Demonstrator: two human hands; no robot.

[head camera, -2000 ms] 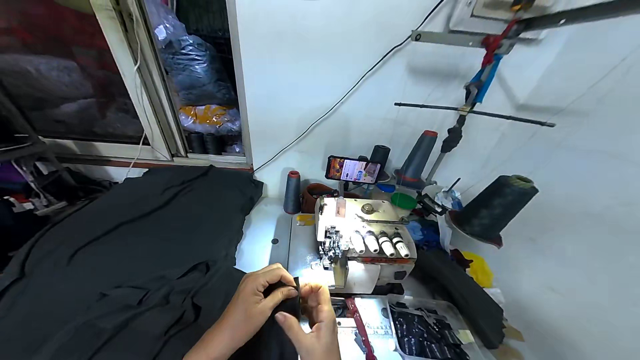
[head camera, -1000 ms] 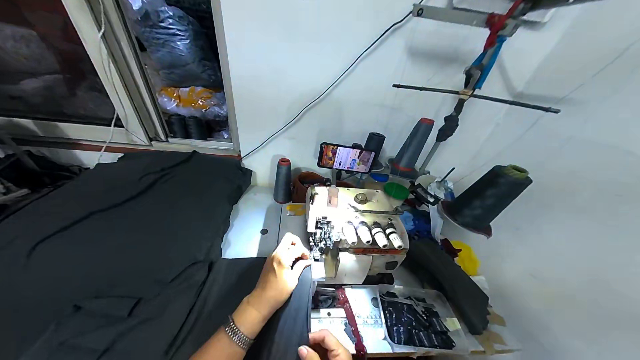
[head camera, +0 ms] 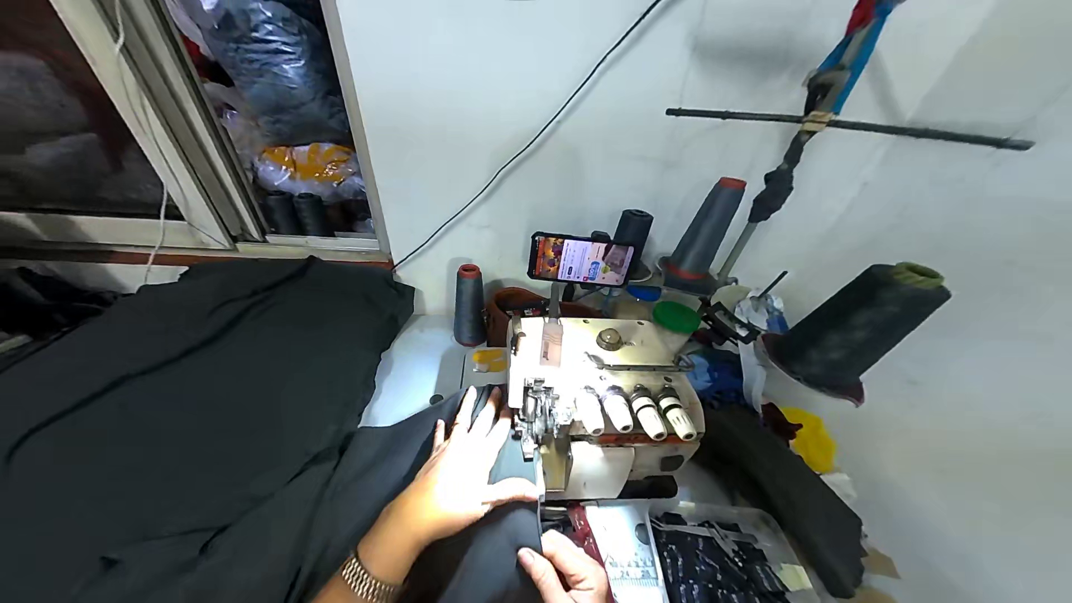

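Dark grey fabric [head camera: 502,536] runs along the left side of an overlock sewing machine [head camera: 607,368], its edge at the presser foot area [head camera: 536,419]. Spread on the fabric just left of the foot is my left hand [head camera: 465,473], palm down, fingers apart, a metal-banded watch or bracelet on the wrist. Nearer to me, my right hand [head camera: 569,569] pinches the fabric's edge between thumb and fingers. Whether the needle is in the cloth cannot be seen.
A large pile of dark fabric [head camera: 193,377] covers the left. Thread cones [head camera: 470,306] and a phone [head camera: 581,260] stand behind the machine. At the lower right is a plastic bin [head camera: 775,536] of dark pieces; a tilted cone [head camera: 858,331] sits at right.
Two seconds ago both hands were together at the fabric in front of the machine. Now my left hand lies flat beside the foot, and my right hand holds the edge lower down. The view has moved closer.
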